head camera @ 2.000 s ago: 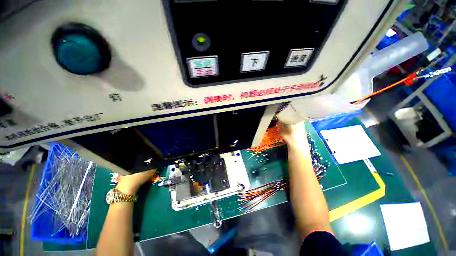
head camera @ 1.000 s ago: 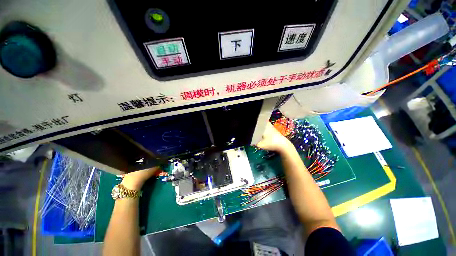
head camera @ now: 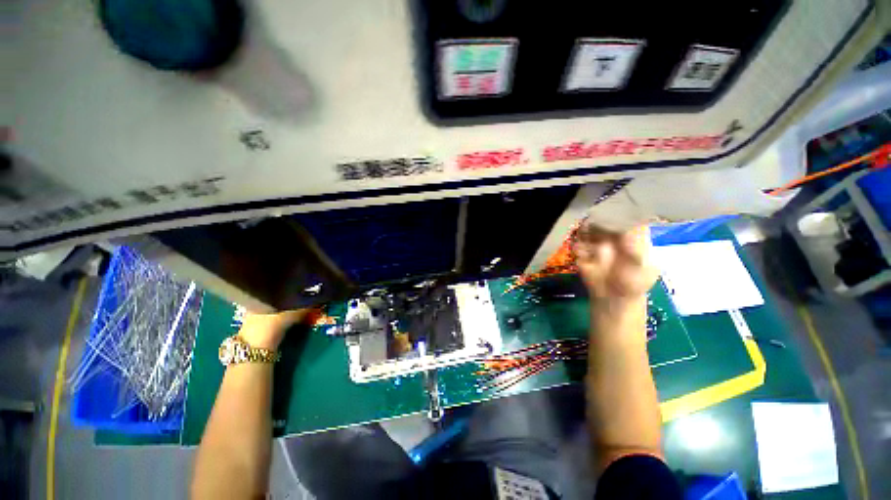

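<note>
The dark tooling block (head camera: 415, 330) sits on a pale base plate (head camera: 481, 317) under the machine head, with a short silver rod (head camera: 435, 395) in front. My left hand (head camera: 269, 323) is left of the tooling, partly hidden under the housing; small orange bits (head camera: 318, 317) show at its fingertips, but its grip is unclear. My right hand (head camera: 615, 262) is blurred, right of the machine's side post, beside orange leads (head camera: 559, 262). Whether it holds a lead cannot be seen. More red and black leads (head camera: 532, 363) lie on the green mat right of the base plate.
The cream machine housing (head camera: 322, 122) fills the top. A blue bin (head camera: 93, 395) of white-grey strands (head camera: 147, 342) stands left. White papers (head camera: 708, 278) and a yellow strip (head camera: 718, 391) lie right. A small blue bin (head camera: 715, 487) is at lower right.
The view has shifted. My right hand has moved right, away from the machine's side post, and is now over the leads there. My left hand stays near the tooling's left side.
</note>
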